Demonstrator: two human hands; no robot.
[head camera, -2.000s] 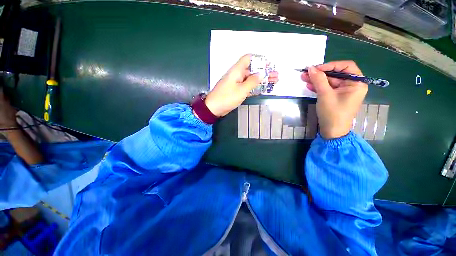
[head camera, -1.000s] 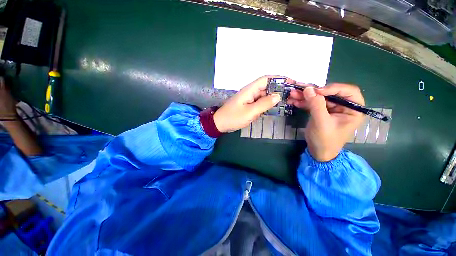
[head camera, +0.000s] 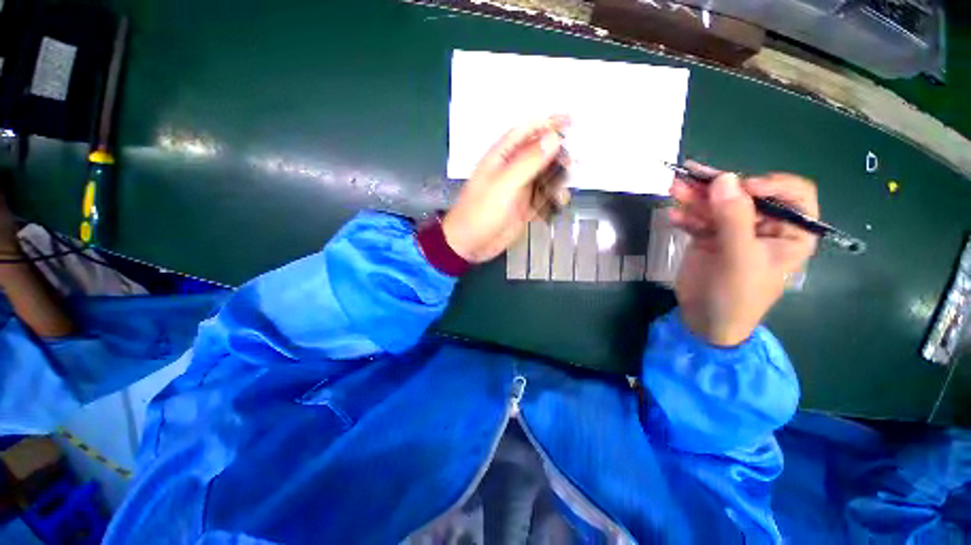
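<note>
My left hand (head camera: 506, 192) holds a small circuit board (head camera: 552, 187), blurred and mostly hidden by the fingers, over the lower left part of a white sheet (head camera: 607, 117). My right hand (head camera: 740, 240) holds a thin black pointed tool (head camera: 793, 214) by its middle, its fine tip pointing left at the sheet's right edge, apart from the board. A row of grey adhesive strips (head camera: 540, 252) lies below the sheet, some shorter than the others. My right hand hides part of the row.
A yellow-handled screwdriver (head camera: 93, 197) and a black box (head camera: 55, 69) lie at the left, near another person's arm (head camera: 32, 287). A clear plastic tray (head camera: 868, 32) stands beyond the green bench (head camera: 287, 128). A metallic strip (head camera: 948, 319) lies at the right edge.
My hands were together at the board one second ago. Now they are apart: the left has moved up and left with the board, and the right has moved right with the tool.
</note>
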